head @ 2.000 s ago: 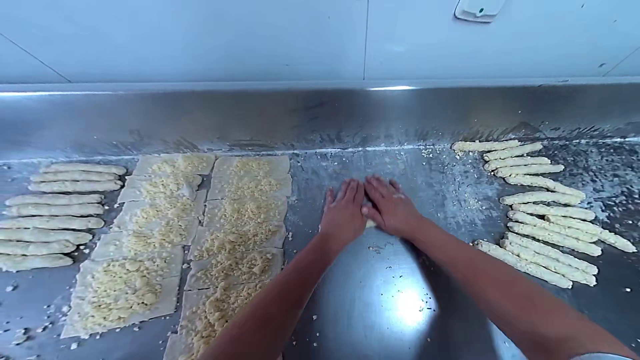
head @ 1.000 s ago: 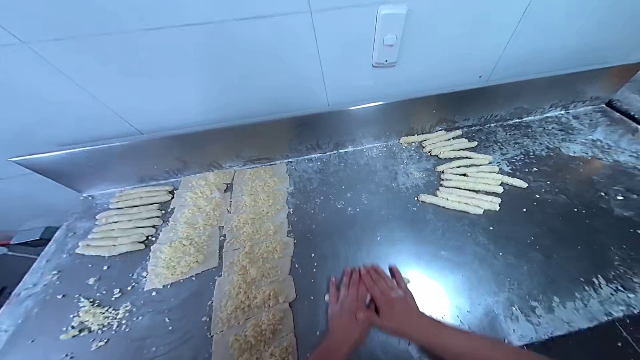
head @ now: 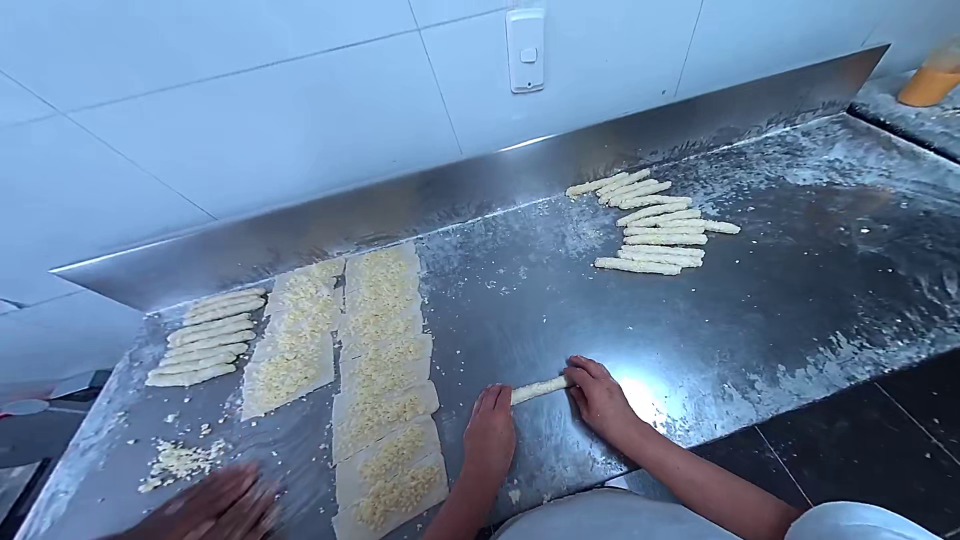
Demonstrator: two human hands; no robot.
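Note:
A thin dough roll [head: 540, 389] lies on the steel worktop near its front edge. My left hand [head: 491, 431] has its fingers over the roll's left end, and my right hand [head: 600, 394] is curled over the right end. Left of my hands runs a column of overlapping dough sheets [head: 386, 360] topped with crumbled pale filling. A shorter column of topped sheets [head: 292, 337] lies beside it. Several smooth dough rolls [head: 206, 349] are lined up at the far left. Toward the back right lies a group of crumb-coated dough sticks [head: 660, 236].
Another person's hand [head: 217, 506] is at the lower left by a pile of loose crumbs [head: 180, 463]. A steel backsplash [head: 360, 217] runs along the tiled wall below a white wall switch [head: 526, 51]. An orange container [head: 930, 82] stands at the far right.
My hands, earlier side by side and touching, are now apart at the two ends of a dough roll. Another person's hand has come in at the lower left. The view has shifted.

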